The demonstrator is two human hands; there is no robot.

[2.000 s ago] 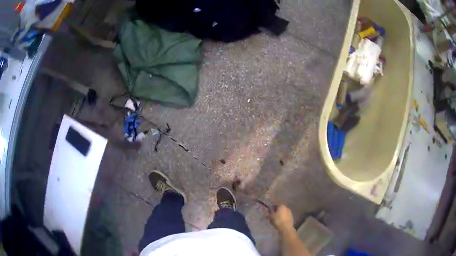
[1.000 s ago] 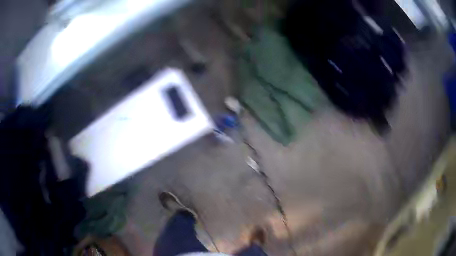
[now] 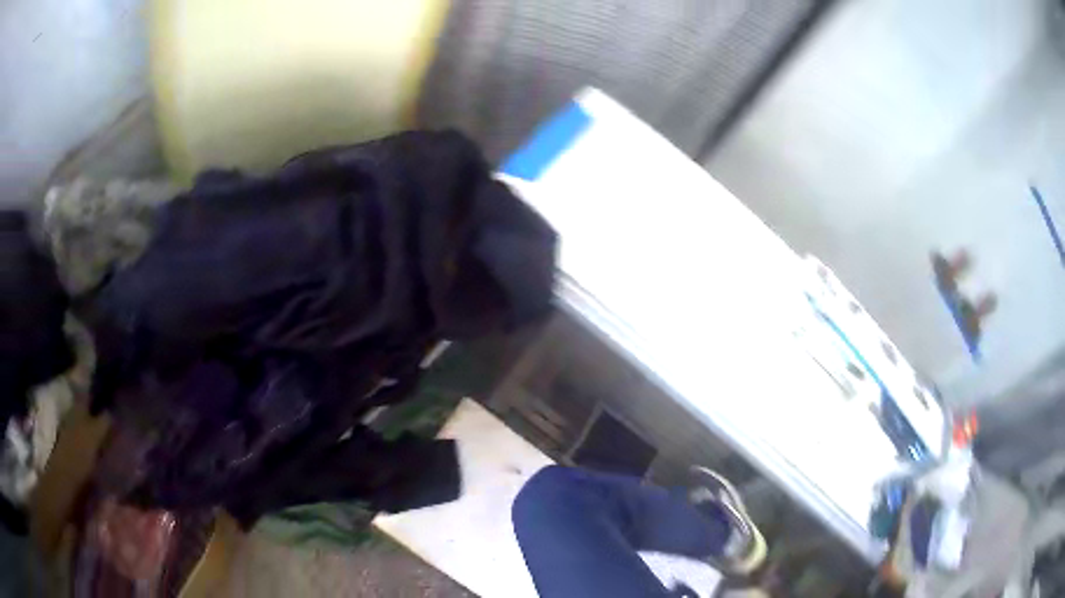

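Note:
A large heap of dark garments (image 3: pixel 315 257) fills the left and middle of the view. Its right end rests at the corner of the white machine table (image 3: pixel 689 304). A white sewing machine (image 3: pixel 864 362) with a blue stripe lies toward the table's far right, blurred. The white stool top (image 3: pixel 473 467) is below the garments, partly covered by them and by my leg in blue trousers. Neither my left hand nor my right hand is in the picture.
A cream panel (image 3: pixel 292 82) stands behind the garments. Green cloth (image 3: pixel 321 526) lies beneath them. My shoe (image 3: pixel 730 520) is by the table's underside. Cloth and small coloured items (image 3: pixel 946 514) are at the table's right end. A dark flat rectangle (image 3: pixel 613 444) is beside the stool.
The view has swung from the floor and tub to the machine table and dark heap. The stool is now low in the middle. My right hand, seen two seconds ago, is out of the picture.

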